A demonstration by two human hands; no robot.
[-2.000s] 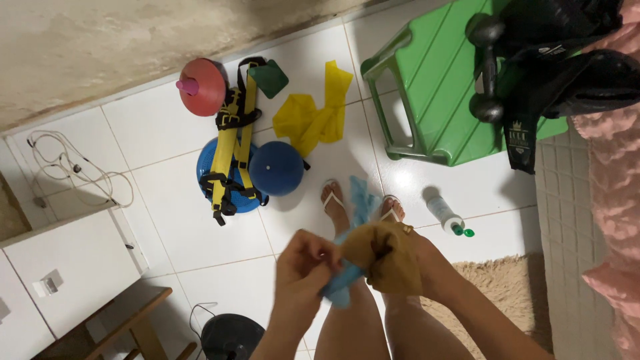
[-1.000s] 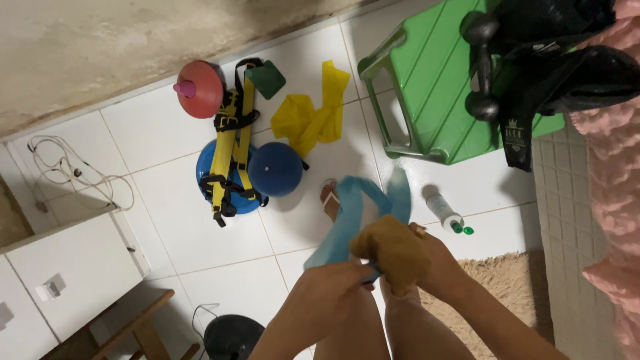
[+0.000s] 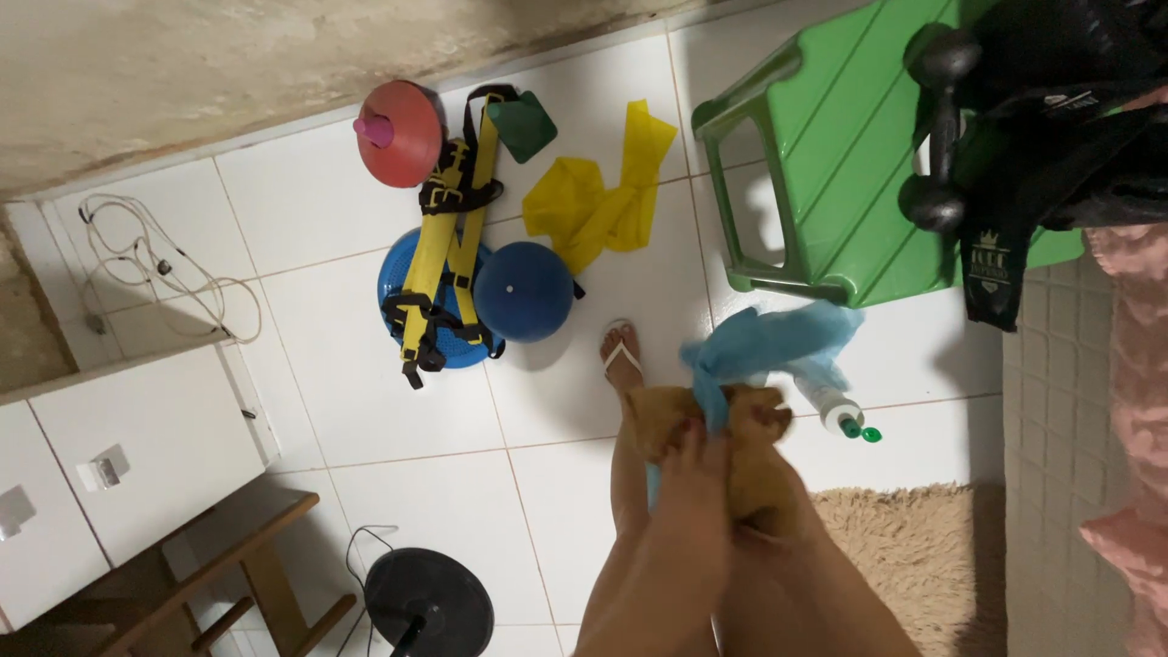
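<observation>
A brown cloth (image 3: 662, 415) hangs bunched between my two hands over my legs. The fingers of my left hand (image 3: 689, 465) are closed on the cloth and on a light-blue elastic band (image 3: 716, 415) that crosses it. The band's loose part spreads forward and to the right, above the floor, and a short piece shows below my left hand. My right hand (image 3: 774, 422) grips the cloth's right side, mostly hidden under its folds. Just beyond it, a white bottle with an open green flip cap (image 3: 826, 401) lies on the tiles, partly behind the band.
Red cones (image 3: 401, 137), a yellow agility ladder (image 3: 429, 265), a blue ball (image 3: 523, 292), a blue balance disc (image 3: 394, 265) and a yellow band (image 3: 639, 201) lie ahead. A green stool (image 3: 839, 173) bears a black dumbbell (image 3: 944, 128). A shaggy rug (image 3: 912, 547) and black round base (image 3: 429, 598) are nearby.
The blue band, spread in front of my left hand a second ago, now swings out to the right across the cloth. My left hand has moved right, closer to my right hand.
</observation>
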